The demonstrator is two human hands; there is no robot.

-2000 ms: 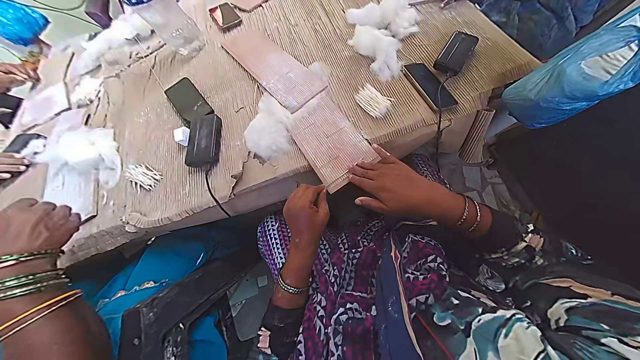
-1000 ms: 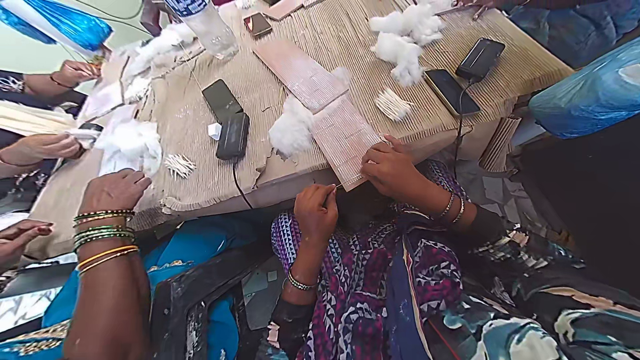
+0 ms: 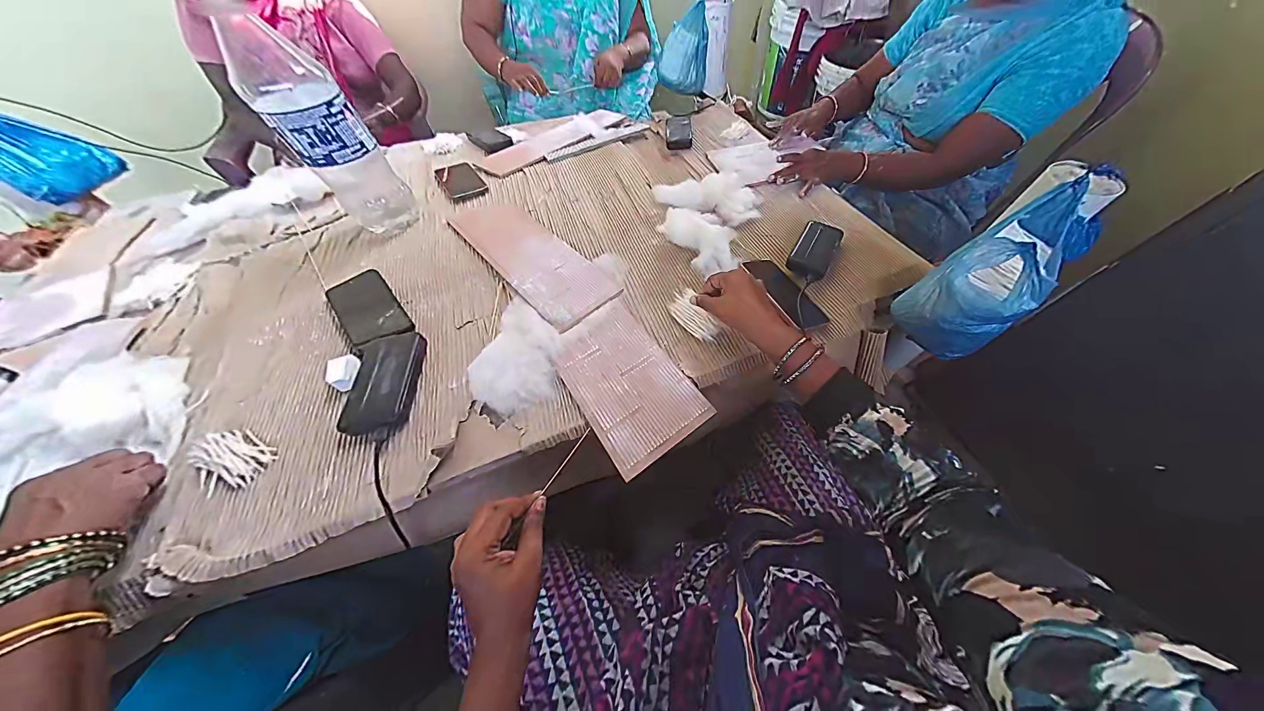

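Observation:
Between thumb and fingers my left hand (image 3: 504, 553) pinches a thin stick (image 3: 566, 464), held below the table's front edge. My right hand (image 3: 746, 311) reaches over the table, its fingertips at a pile of short white cotton wicks (image 3: 694, 314); whether it grips one cannot be told. A pinkish ribbed board (image 3: 632, 385) lies with its near corner past the table edge, between my hands. Its far end meets a second pinkish board (image 3: 533, 262). A clump of white cotton (image 3: 515, 360) sits left of the boards.
Corrugated cardboard (image 3: 276, 385) covers the table. Phones (image 3: 785, 294) and black boxes (image 3: 383, 383) lie on both sides. A plastic bottle (image 3: 341, 148) stands far left. More cotton (image 3: 706, 212) lies beyond my right hand. A co-worker's hand (image 3: 89, 499) rests at left; other people sit across.
My right hand has left the near board and moved forward and right to the wick pile. My left hand has moved away from the board's corner. The view has tilted up, showing people across the table.

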